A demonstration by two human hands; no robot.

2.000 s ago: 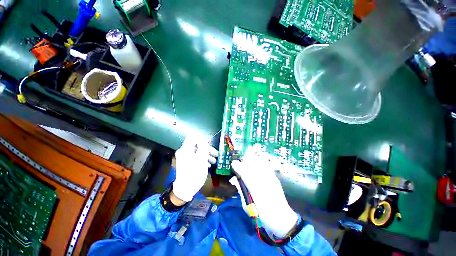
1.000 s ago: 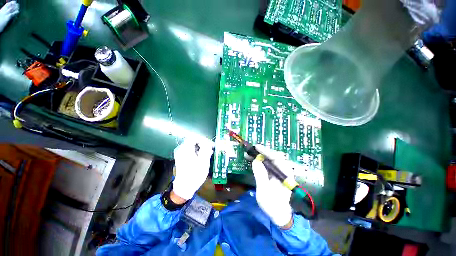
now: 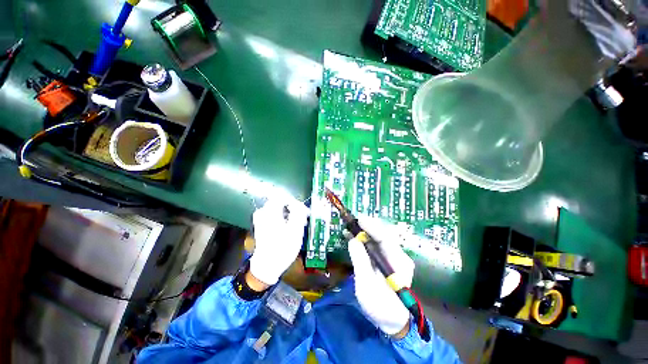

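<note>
The large green circuit board [image 3: 359, 146] lies on the green bench in front of me. My right hand [image 3: 382, 281], in a white glove, holds the soldering iron [image 3: 374, 254] like a pen. Its coppery tip is at the board's left part; whether it touches a joint I cannot tell. My left hand [image 3: 277, 238], gloved in white, is closed at the board's left edge on the thin solder wire [image 3: 240, 131]. The wire runs up to the solder spool [image 3: 179, 27]. The wire's end near the tip is too fine to see clearly.
A clear fume hood [image 3: 476, 131] hangs over the board's right side. A black tool box [image 3: 192, 135] with a white bottle [image 3: 170, 94] and cream cup [image 3: 141, 147] stands at left. Another tool box [image 3: 492, 269] stands at right. More boards [image 3: 433, 32] lie at the back.
Since two seconds ago my right hand has turned, so the iron now slants across the board in plain view. The orange carriers at lower left have mostly left the view.
</note>
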